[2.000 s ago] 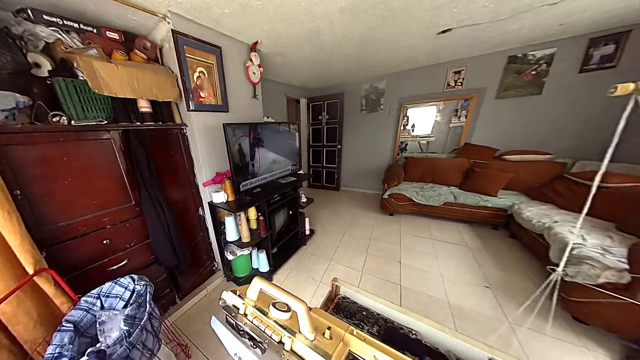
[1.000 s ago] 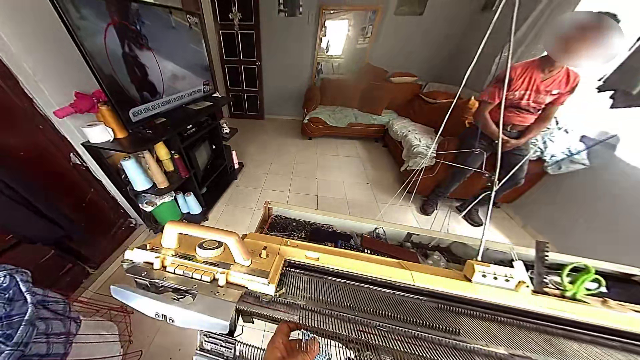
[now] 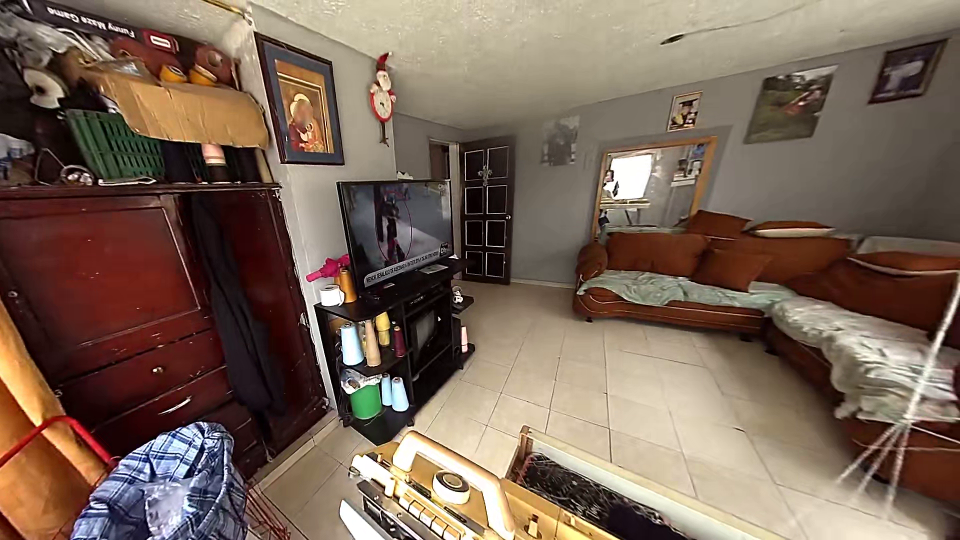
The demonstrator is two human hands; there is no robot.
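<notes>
Neither of my hands is in view. At the bottom centre shows the carriage of a knitting machine [image 3: 450,487], cream-coloured, with a raised handle, a round dial and a row of buttons. Just behind and to its right is a long open wooden tray [image 3: 637,465] with dark, tangled material inside. White yarn strands [image 3: 926,367] run down at the right edge and fan out at their lower end. The machine's needle bed is hidden below the frame.
A red wire basket [image 3: 266,510] with a blue plaid cloth [image 3: 169,480] stands at the lower left. Beyond are a dark red wardrobe [image 3: 97,262], a black TV stand [image 3: 412,360] with yarn cones, and an orange-brown sofa [image 3: 675,300] on the right.
The view has swung left and up, away from the needle bed. One hand and a person by the sofa, both seen a second ago, are out of view.
</notes>
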